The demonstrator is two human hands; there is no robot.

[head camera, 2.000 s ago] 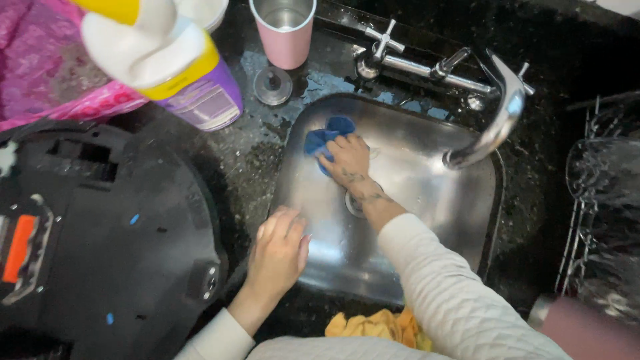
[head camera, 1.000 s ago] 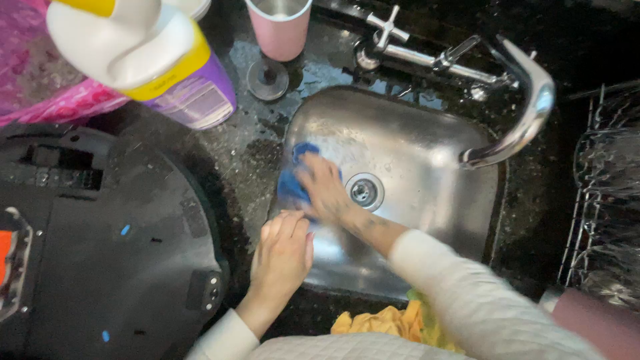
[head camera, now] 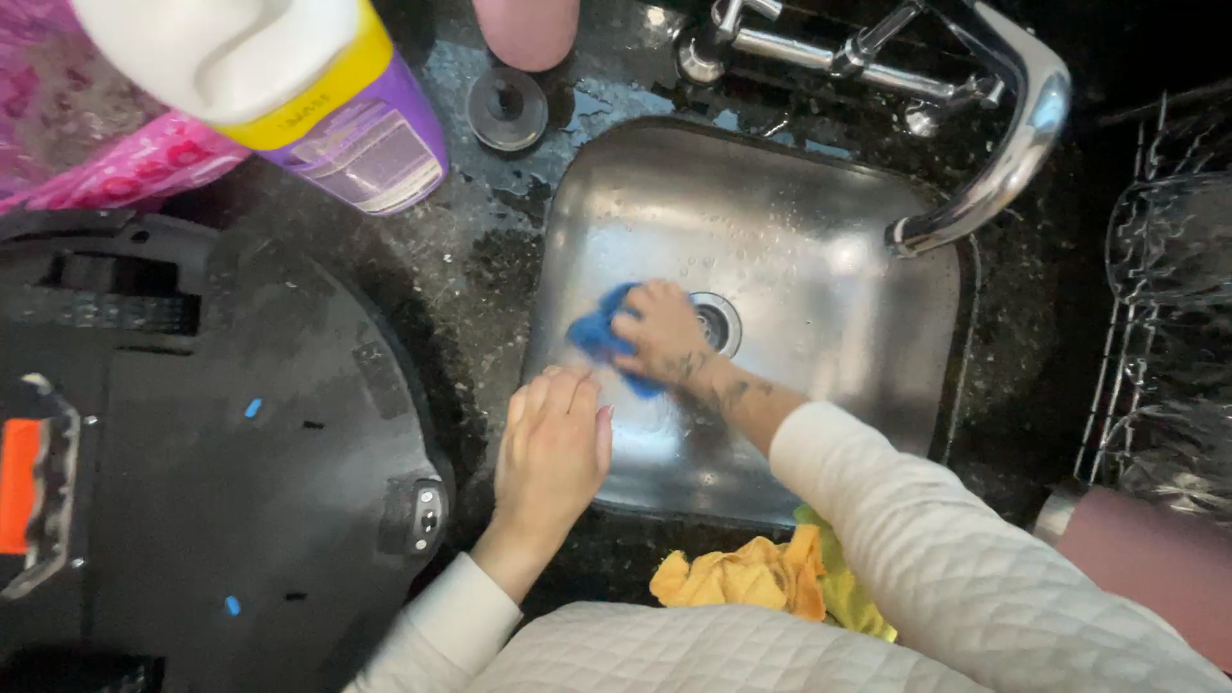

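Note:
My right hand (head camera: 664,332) presses a blue cloth (head camera: 602,332) against the inner left part of a stainless steel sink (head camera: 866,356), just left of the drain strainer (head camera: 714,325). The cloth is bunched under the fingers and slightly blurred. My left hand (head camera: 553,448) rests on the sink's left rim, fingers together, with no object seen in it; its palm is hidden. A chrome faucet (head camera: 1025,144) arches over the right side of the basin. Small drops of water dot the steel.
A purple and white plastic bottle (head camera: 366,144), a round dark lid (head camera: 507,109) and a pink cup (head camera: 529,29) stand beyond the sink's left corner. A robot vacuum (head camera: 221,462) lies upside down at left. Yellow cloths (head camera: 746,577) lie at the near edge, a wire rack (head camera: 1121,318) at right.
My right hand has moved with the blue cloth from the sink's far left corner down its left side to beside the drain. My left hand has stayed at the left rim.

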